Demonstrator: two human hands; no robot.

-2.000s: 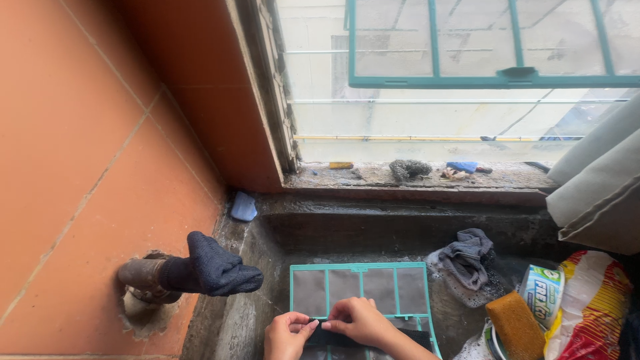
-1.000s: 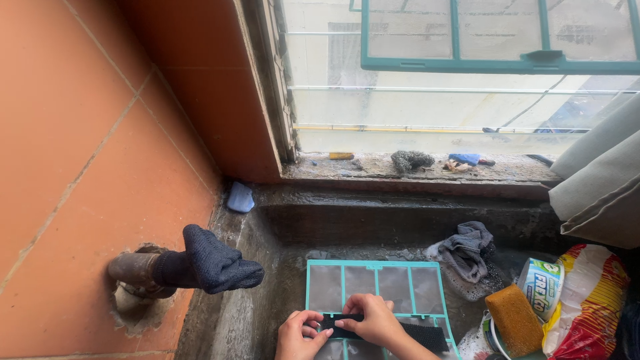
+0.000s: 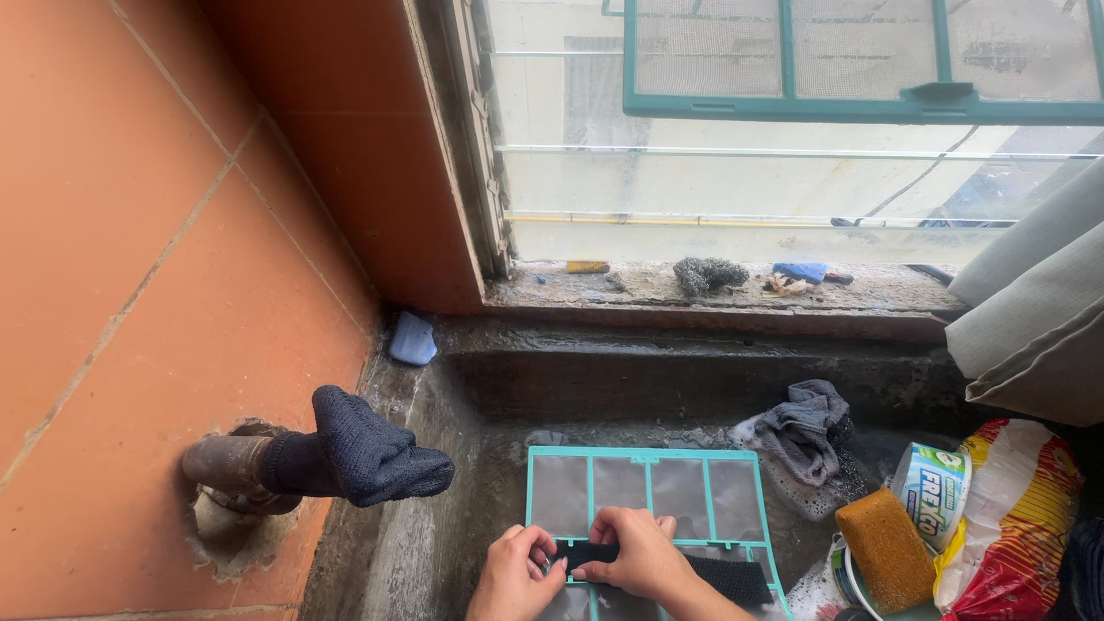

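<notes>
A teal-framed mesh filter panel (image 3: 649, 492) lies in the concrete sink at the bottom centre. Across its middle lies a black textured strip (image 3: 731, 580), partly covered by my hands. My left hand (image 3: 520, 571) pinches the strip's left end between thumb and fingers. Just right of it, my right hand (image 3: 634, 552) grips the strip from above, its thumb close to my left fingertips. A second teal-framed mesh panel (image 3: 862, 108) is seen against the window at the upper right; what holds it is out of view.
A soapy grey cloth (image 3: 806, 431), an orange-brown sponge (image 3: 886, 550), a labelled tub (image 3: 933, 492) and a red-yellow plastic bag (image 3: 1022, 509) sit at right. Dark fabric (image 3: 371, 453) covers a pipe at left. Blue soap (image 3: 413, 339) rests on the ledge; steel wool (image 3: 709, 275) lies on the sill.
The black strip now spans the panel's middle more visibly, with both hands still on its left part. The panel sits a little further right in view than two seconds ago.
</notes>
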